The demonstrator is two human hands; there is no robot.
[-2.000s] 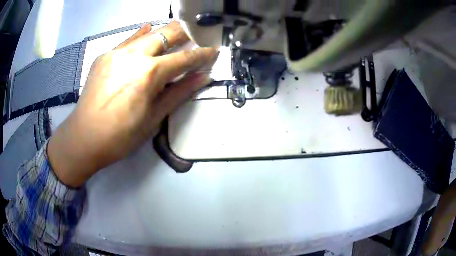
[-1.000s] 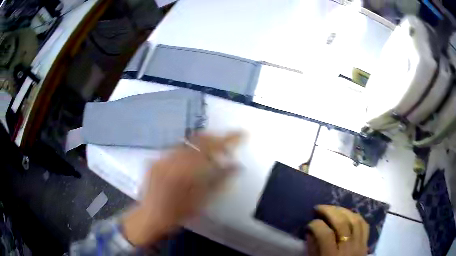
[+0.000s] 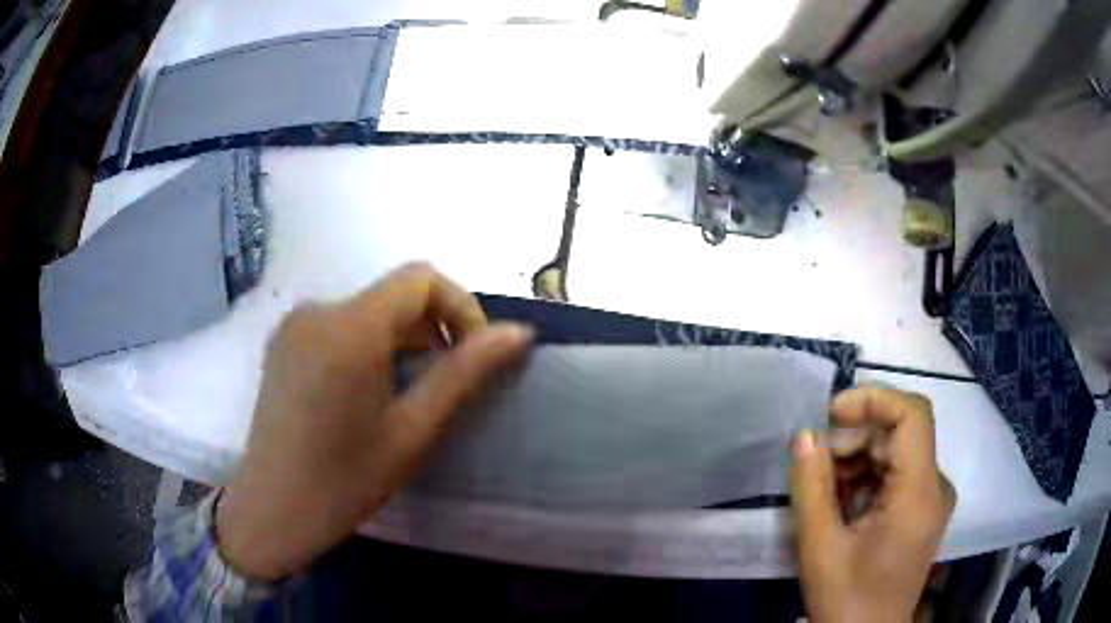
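A plain grey cloth piece (image 3: 634, 420) lies on a dark patterned piece (image 3: 573, 321) near the table's front edge; dark strips show along the far edge and right end. My left hand (image 3: 366, 408) pinches the left end of the grey piece, its fingertips at the far edge. My right hand (image 3: 875, 493) holds the right end between thumb and fingers. Both hands are bare.
The sewing machine head (image 3: 841, 61) is at top right, its foot (image 3: 727, 164) above the metal plate. A white card (image 3: 536, 83) with stitched grey pieces (image 3: 256, 88) lies along the back. Grey pieces (image 3: 140, 268) are at left, dark patterned pieces (image 3: 1026, 359) at right.
A grey piece now lies over the dark piece. My left hand has moved from the grey pieces' side onto it. My right hand has moved to its right end. The view has shifted.
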